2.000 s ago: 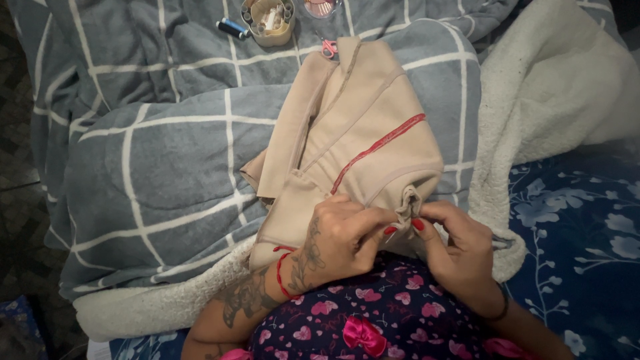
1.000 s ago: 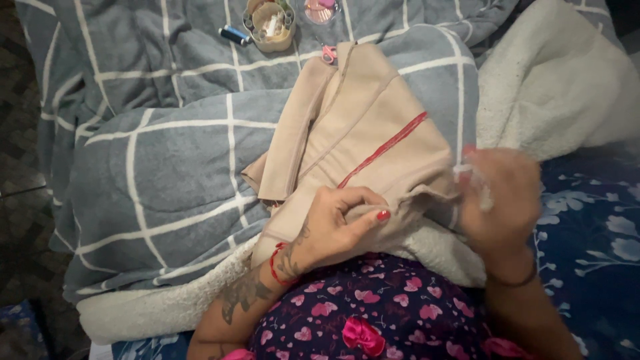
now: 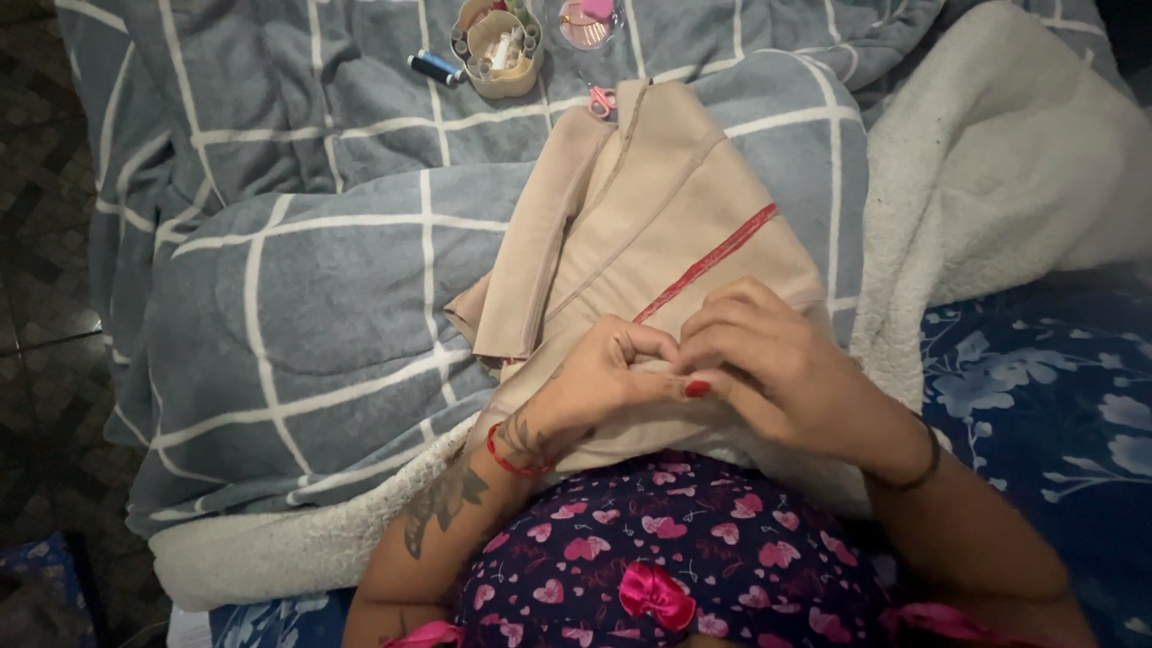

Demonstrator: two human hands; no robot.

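Note:
A beige fabric garment with sewn seams and a red strip lies across my lap and the blanket. My left hand, with a red band at the wrist, pinches the garment's near edge between thumb and fingers. My right hand meets it there, its fingers bent together at the same spot. Whatever lies between the right fingertips is hidden; I cannot tell if they hold a needle or thread. Pink-handled scissors lie at the garment's far end.
Beyond the garment, a round container holds spools and small items, beside blue and black thread spools and a clear round case. A grey checked blanket spreads beneath, with white fleece on the right.
My right hand swung out to the right, away from the garment, a second ago and is back beside my left hand. The left hand has stayed on the cloth.

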